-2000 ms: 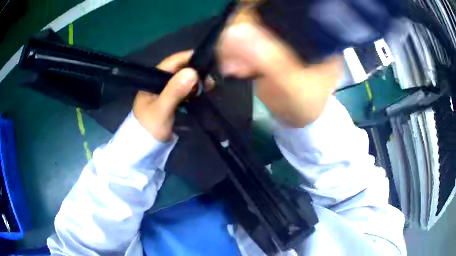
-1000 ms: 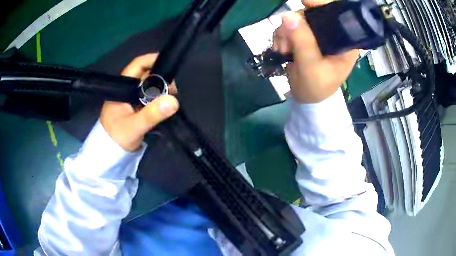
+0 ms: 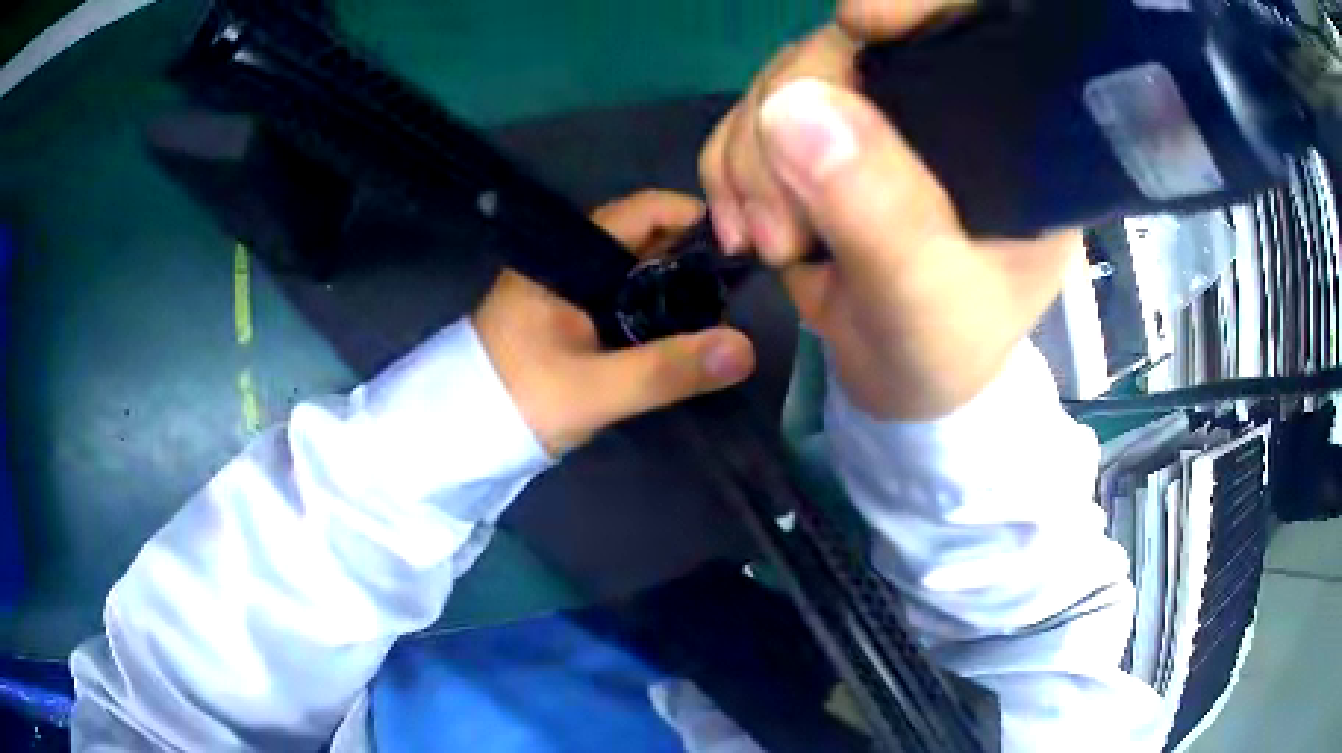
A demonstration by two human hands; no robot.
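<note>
My left hand (image 3: 596, 346) grips a black three-armed base (image 3: 442, 169) at its center hub (image 3: 670, 302), with the thumb across the hub's near side. One arm reaches to the upper left and one to the lower right; the third cannot be made out. My right hand (image 3: 868, 221) holds a thick dark electric screwdriver (image 3: 1030, 118) with a pale label. Its front end is at the hub, partly hidden by the fingers, so contact cannot be told.
A flat dark board (image 3: 574, 515) lies under the base on the green bench (image 3: 133, 368), which has a yellow dashed line. Stacked pale and black sheets (image 3: 1177, 515) stand at the right, with a cord passing in front. Blue edges show at far left.
My right hand has brought the screwdriver left and down to the hub. My left hand has shifted right with the base, and the base has turned. The hub's shiny ring is now mostly covered.
</note>
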